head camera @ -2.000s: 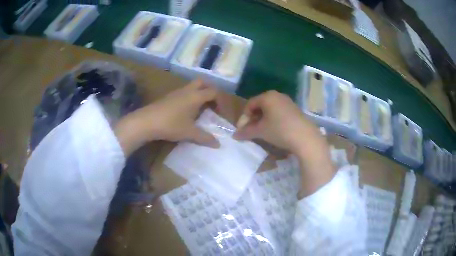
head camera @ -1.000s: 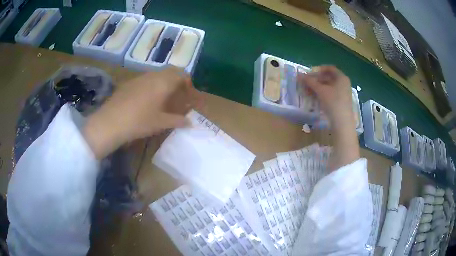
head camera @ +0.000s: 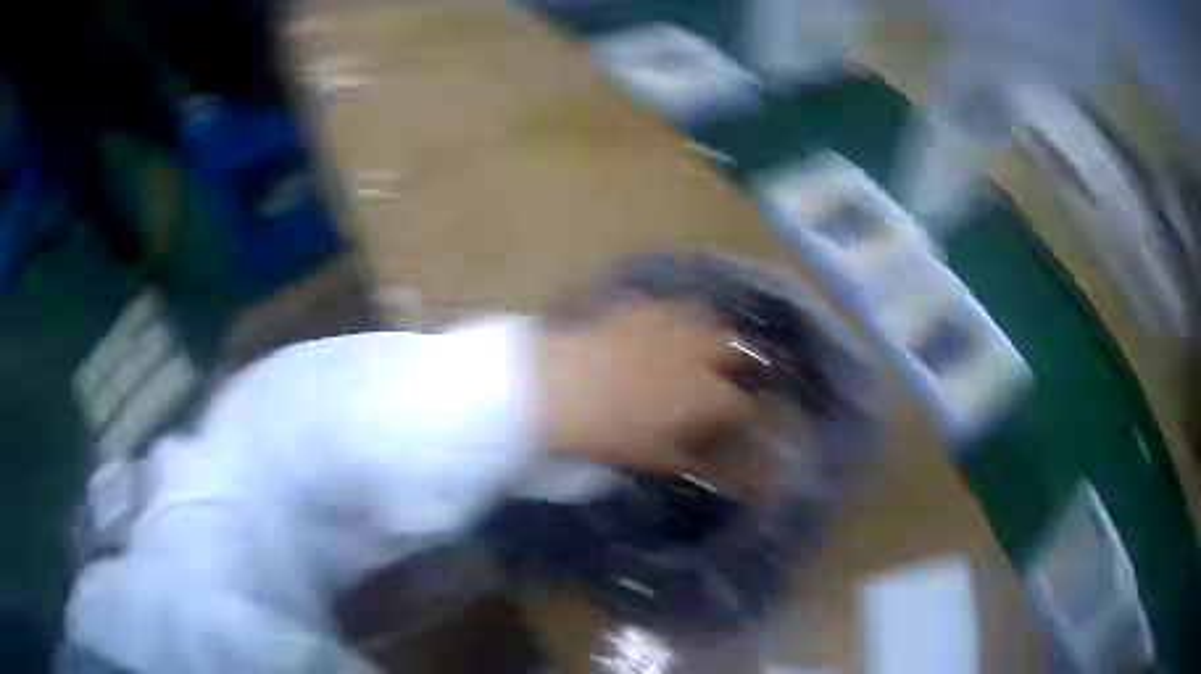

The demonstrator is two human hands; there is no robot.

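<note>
The picture is strongly blurred. My left hand (head camera: 659, 395) is over the clear plastic bag (head camera: 836, 461) full of black pieces, at its opening. Its fingers are bent down among the dark pieces, and I cannot tell if they hold one. My right hand is not in view. The white label sheet (head camera: 922, 619) lies on the brown tabletop at the bottom edge, cut off there.
White packing trays (head camera: 896, 296) with dark middles stand along the green belt (head camera: 1040, 316). Another tray (head camera: 1093, 579) is at the lower right and one (head camera: 678, 73) at the top. Blue items (head camera: 257, 171) lie beyond the brown tabletop (head camera: 487, 171) at left.
The view has swung to the left. My left hand has let go of the label sheet and moved to the bag. My right hand has gone out of the picture.
</note>
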